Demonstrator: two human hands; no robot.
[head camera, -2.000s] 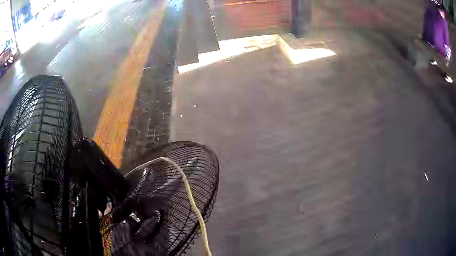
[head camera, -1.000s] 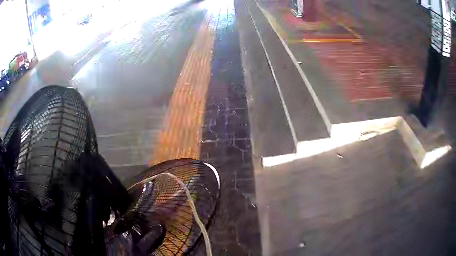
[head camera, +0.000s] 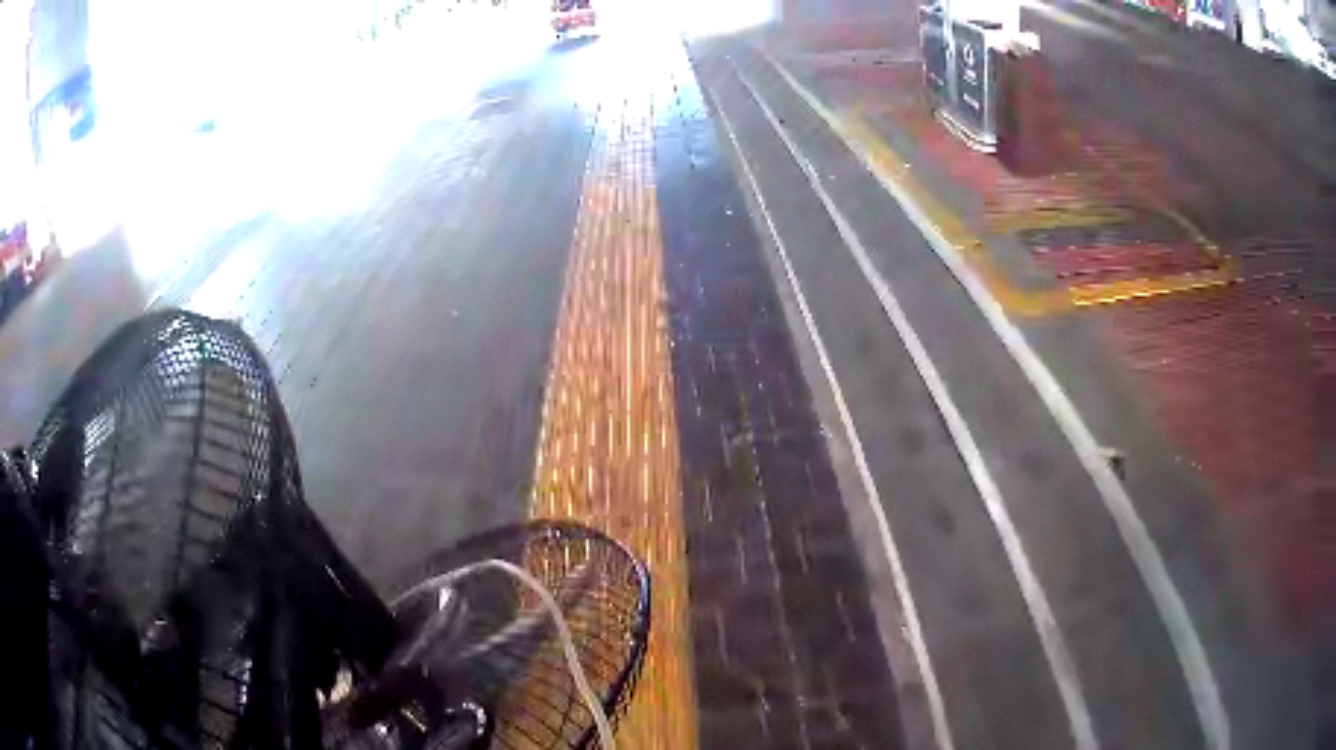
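Note:
A large black fan head with a domed wire cage (head camera: 169, 454) stands at the lower left, seen nearly edge-on. A second, flatter fan head with a round wire cage (head camera: 594, 623) lies at the bottom, left of centre. A pale cord (head camera: 545, 598) curves over the second cage. A thick dark bar (head camera: 334, 593) runs between the two cages. A dark shape at the far left edge is too dark to tell. What holds the fans is hidden. Neither of my hands shows.
Grey paving with an orange-yellow tactile strip (head camera: 604, 352) runs ahead. Low steps with pale edges (head camera: 938, 425) curve along the right. Beyond them are reddish paving (head camera: 1245, 396) with yellow lines and a dark box-like stand (head camera: 974, 88). A red vehicle (head camera: 574, 18) is far ahead. The upper left is glaring.
The view has moved forward along the strip. The wall corner and sunlit step end have left the view, and the steps and stand now show. The fans sit slightly lower in the picture.

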